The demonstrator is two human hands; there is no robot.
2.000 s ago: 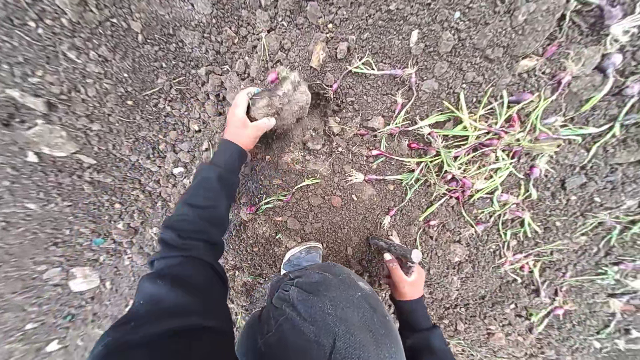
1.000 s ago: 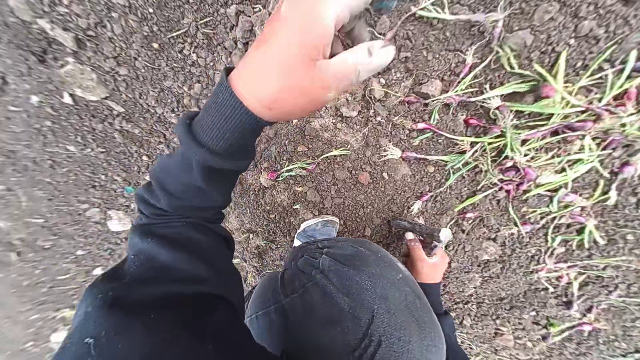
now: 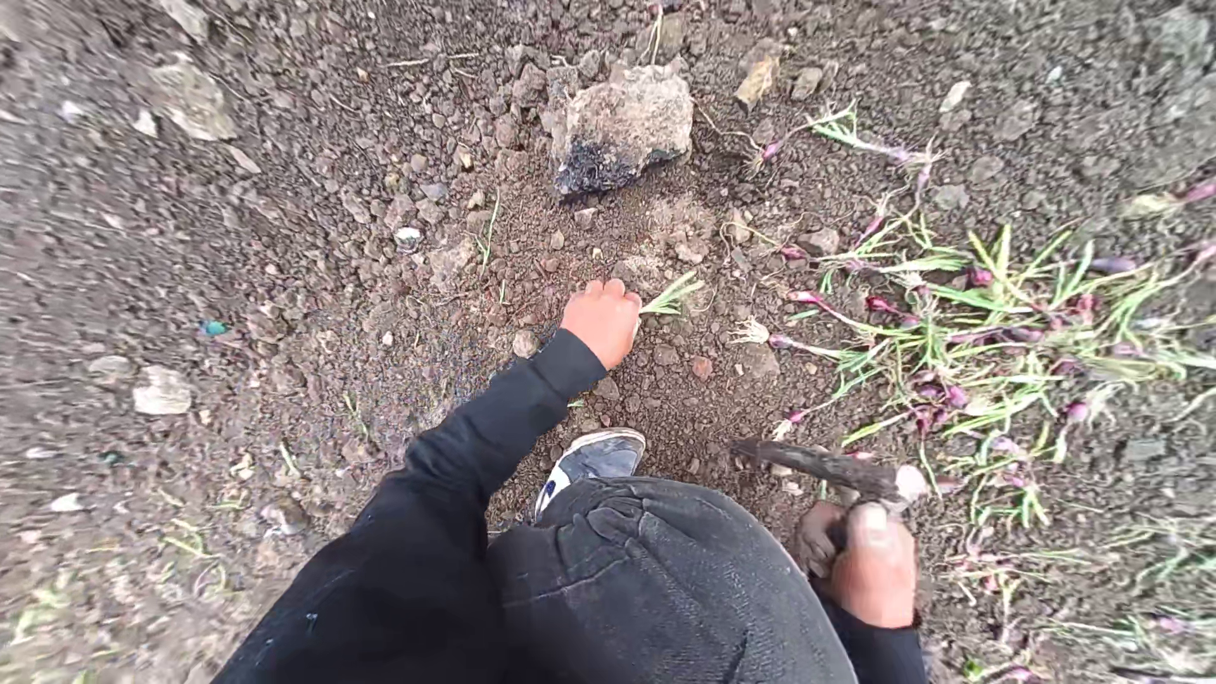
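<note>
My left hand (image 3: 604, 321) is closed on a small onion plant (image 3: 672, 295) low over the soil, its green leaves sticking out to the right; the bulb is hidden by the fingers. At the lower right, my right hand (image 3: 869, 560) grips a dark, soil-caked hand tool (image 3: 826, 465), whose blade points left; its exact kind cannot be told. Beyond my left hand a large stone or clod (image 3: 627, 123) with a dark lower edge lies on the ground. Red onion plants (image 3: 988, 332) with purple bulbs and green leaves lie in a loose heap at the right.
Loose, stony soil (image 3: 427, 332) surrounds the hands. My shoe (image 3: 594, 465) and bent knee (image 3: 665, 570) are between the arms. A pale stone (image 3: 161, 390) and a flat rock (image 3: 193, 100) lie at the left; a yellowish stone (image 3: 757, 80) is near the top.
The large stone, held by my left hand two seconds ago, now lies released. My left hand has come back toward me and taken hold of the onion plant that lay near the shoe.
</note>
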